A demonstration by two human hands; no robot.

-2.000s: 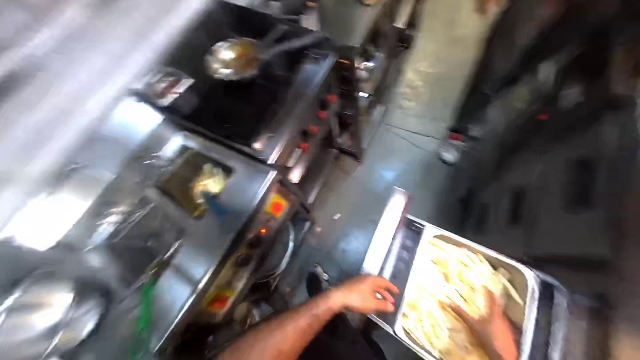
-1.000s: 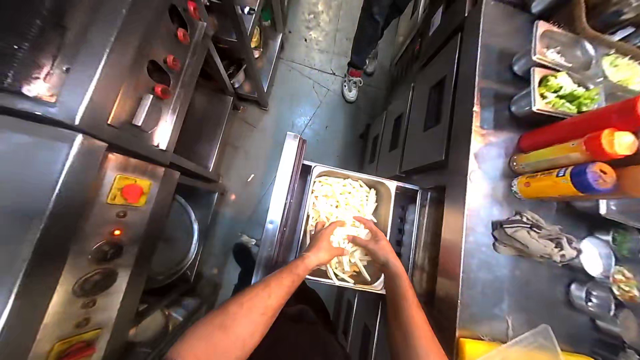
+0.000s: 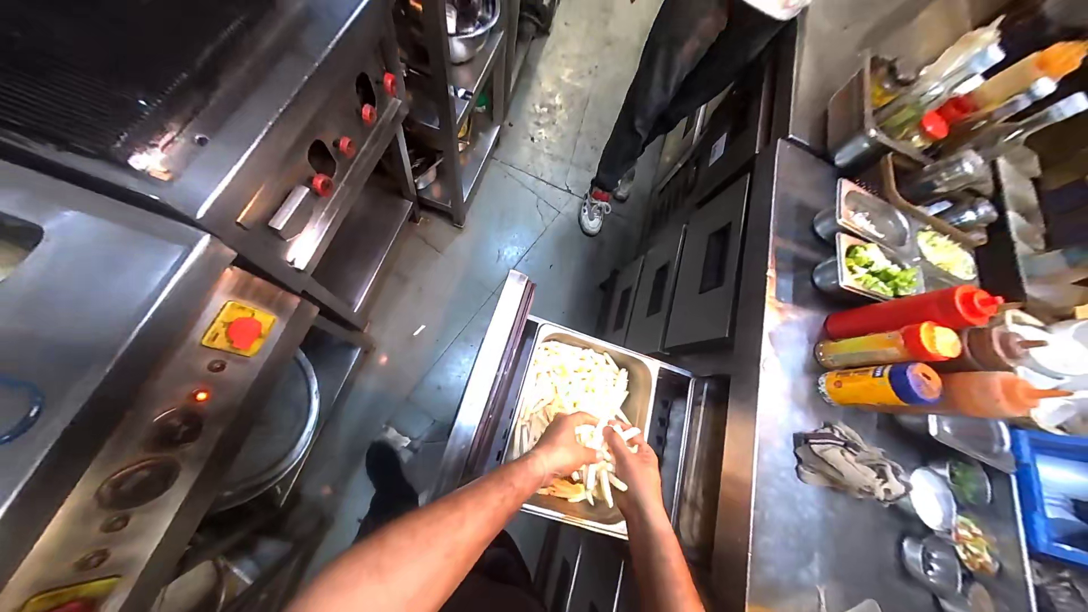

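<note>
A rectangular steel pan (image 3: 643,393) sits in a pulled-out drawer (image 3: 491,370) and holds a heap of cut potato fries (image 3: 571,378). Both hands are inside the pan near its lower end. My left hand (image 3: 565,446) curls around fries from the left, and my right hand (image 3: 633,463) grips them from the right. A bunch of fries (image 3: 599,438) lies between the two hands, with several ends sticking out below the fingers. The palms and some fingertips are hidden.
A steel counter (image 3: 697,552) runs along the right with sauce bottles (image 3: 901,314), a lettuce container (image 3: 880,270) and a crumpled cloth (image 3: 850,463). Cooking equipment with knobs (image 3: 174,425) stands left. Ahead, another person's legs (image 3: 646,93) are beside the drawers.
Two seconds ago the hands were apart at the pan; now they are together around fries. The view has swung from the left-hand cooking equipment towards the drawer and right-hand counter.
</note>
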